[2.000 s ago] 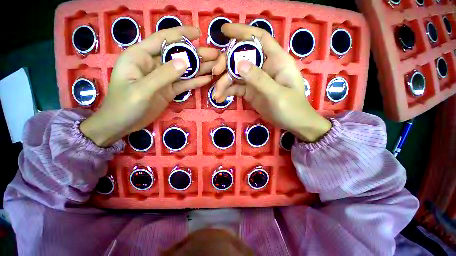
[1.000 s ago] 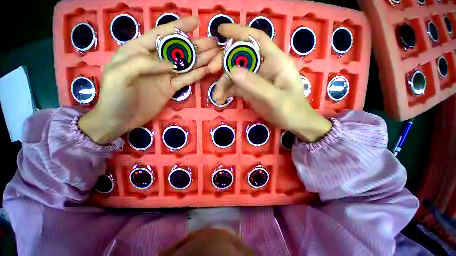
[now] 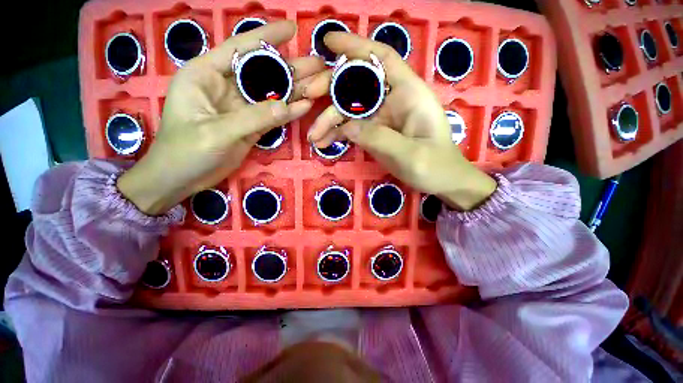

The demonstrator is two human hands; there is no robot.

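Note:
My left hand (image 3: 206, 112) holds a round smartwatch (image 3: 263, 76) with a silver rim, its screen dark with a small red mark near the bottom. My right hand (image 3: 397, 120) holds a second smartwatch (image 3: 358, 89), also dark with a small red mark low on its screen. Both watches are face up, side by side above the upper rows of a coral foam tray (image 3: 314, 301). My left thumb is beside the lower rim of its watch; my right thumb is below its watch. Several watches sit in the tray pockets, some partly hidden by my hands and sleeves.
A neighbouring coral tray (image 3: 567, 90) with more watches lies at the right. A blue and white pen (image 3: 603, 204) lies below it on the dark green surface. A white card (image 3: 27, 142) is at the left.
Both screens went from white to coloured rings on black, then to dark with a small red mark. My thumbs have moved off the screens.

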